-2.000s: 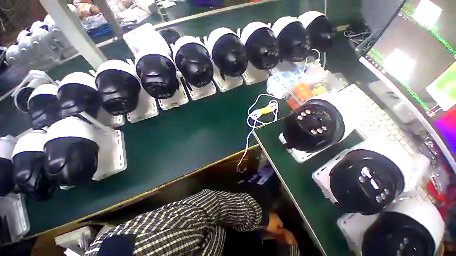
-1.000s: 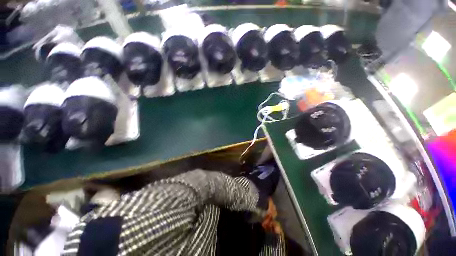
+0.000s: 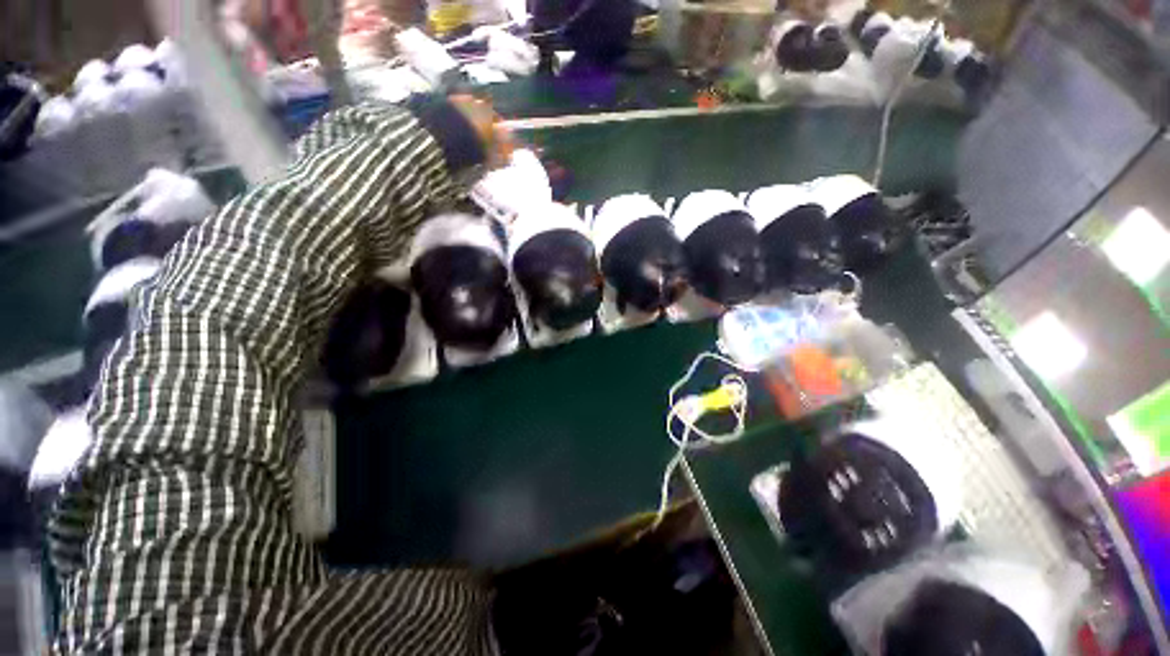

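Observation:
PTZ cameras with white caps and black ball heads stand in a row on the green bench (image 3: 500,493); one of them (image 3: 559,269) is near the middle. My left arm, in a checked sleeve, reaches over the left part of the row and hides some cameras. My left hand (image 3: 480,126) is small and blurred at the far side of the row, beside a white piece (image 3: 517,183). Whether it grips this piece cannot be told. My right hand is not in view. More cameras (image 3: 857,497) lie on the right desk, black faces up.
A white cable with a yellow connector (image 3: 719,400) lies at the bench corner. Behind it is a clear tray with orange items (image 3: 811,374). A keyboard (image 3: 982,442) and a large monitor (image 3: 1091,346) are at the right. A pale post (image 3: 225,90) stands upper left.
My left arm has swung up from the bottom and out across the row. The hand seen low near the desk edge is gone from view. The view has shifted, with the bench lower in it.

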